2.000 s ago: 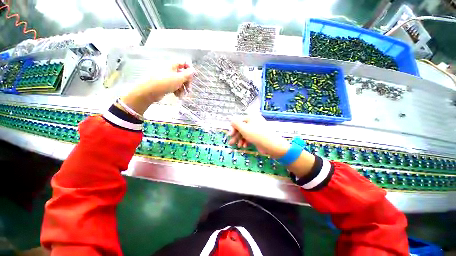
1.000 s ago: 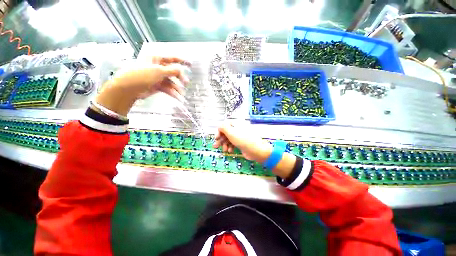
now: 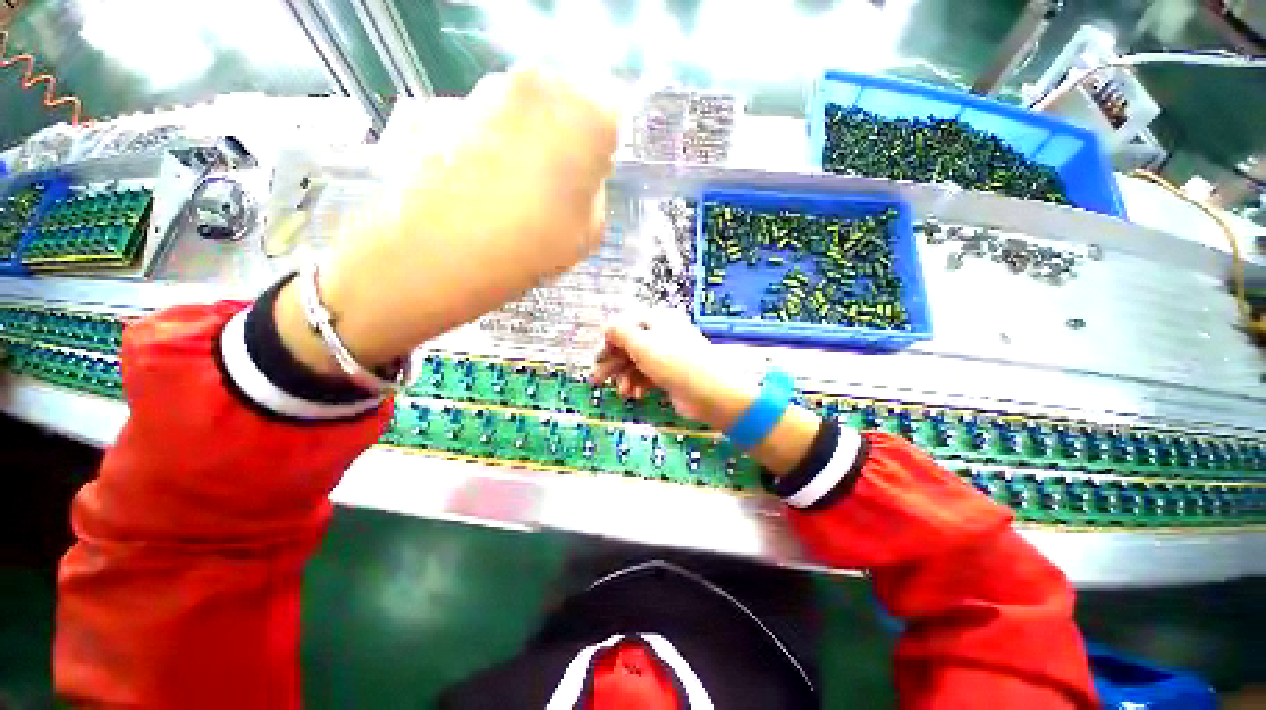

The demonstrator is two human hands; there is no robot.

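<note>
My left hand (image 3: 479, 194) is raised high and close to the camera, large and overexposed; its fingers are hidden, so I cannot tell what it holds. My right hand (image 3: 664, 366) is low over the upper row of the green circuit board panels (image 3: 555, 436), fingers curled with tips close together; whether a part is between them is too small to tell. A clear plastic component tray (image 3: 535, 322) lies behind the boards, partly hidden by my left hand. Silver metal-cased parts (image 3: 672, 257) lie between it and the blue parts bin (image 3: 812, 336) of small dark capacitors.
A second blue bin (image 3: 1097, 164) of capacitors stands behind at right. Loose silver parts (image 3: 1020, 254) lie right of the near bin. A tray of silver parts (image 3: 683, 125) is at the back. Stacked green board panels (image 3: 90, 226) are at far left. A metal rail edges the bench front.
My left hand has risen towards the camera from over the clear tray. My right hand has stayed over the boards, moving slightly left in view since the first frame.
</note>
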